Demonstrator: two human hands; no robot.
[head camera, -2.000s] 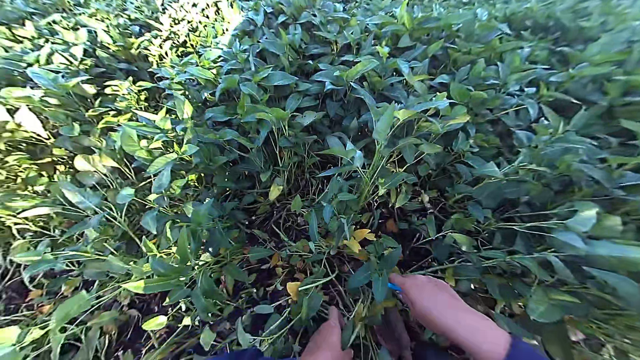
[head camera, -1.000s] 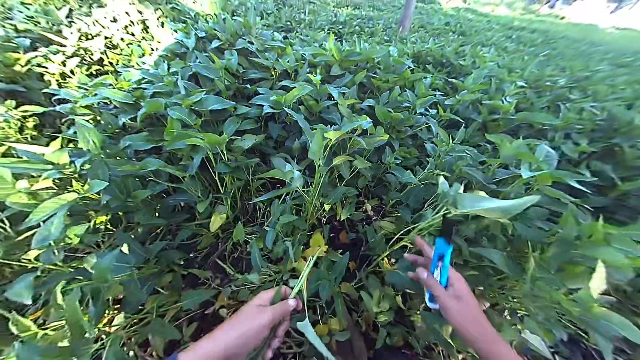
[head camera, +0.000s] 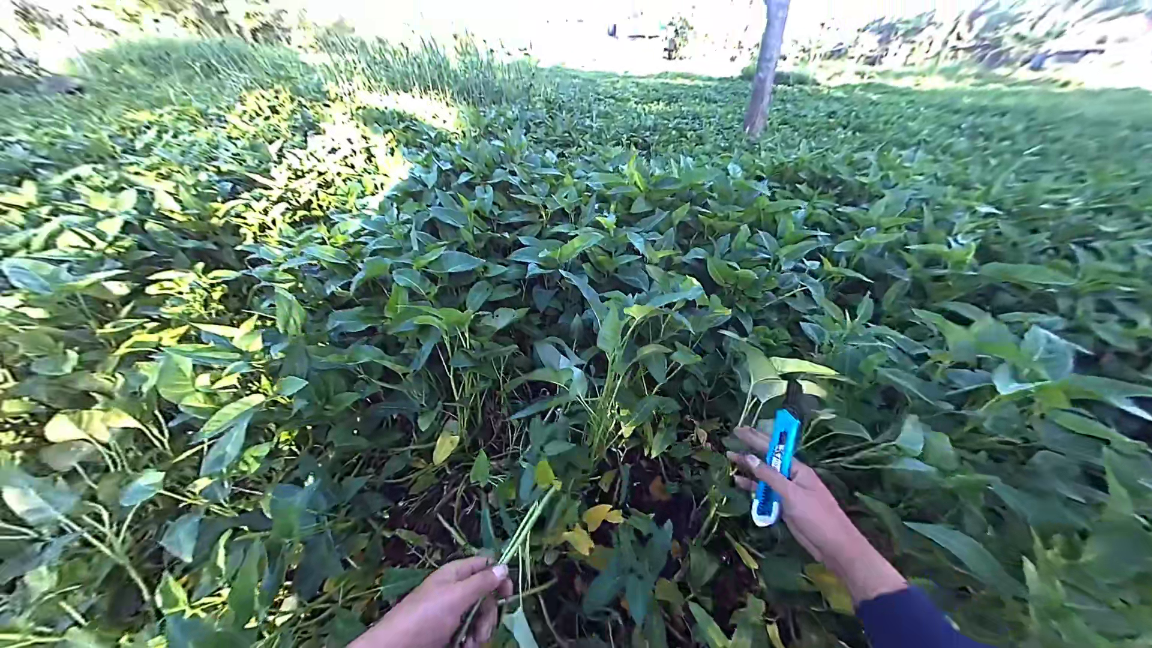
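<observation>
At the lower middle, my left hand (head camera: 454, 598) pinches a few green plant stems (head camera: 529, 526), whose pale ends point up and right. To its right, my right hand (head camera: 801, 504) holds a blue utility knife (head camera: 776, 468) with its dark blade end pointing up, against pale green leaves (head camera: 778, 373). Whether these leaves are held too, I cannot tell. Between the hands are yellow leaves (head camera: 589, 526) and dark soil among the leafy green plants (head camera: 621, 360).
Dense low leafy plants spread all round. A thin tree trunk (head camera: 767, 67) stands at the back right. Taller grass (head camera: 432, 67) grows at the back left, beside a sunlit patch.
The view has tilted up, showing the trunk and far field edge. Both hands, low among the leaves two seconds ago, are now apart; the left holds stems and the knife shows fully in the right.
</observation>
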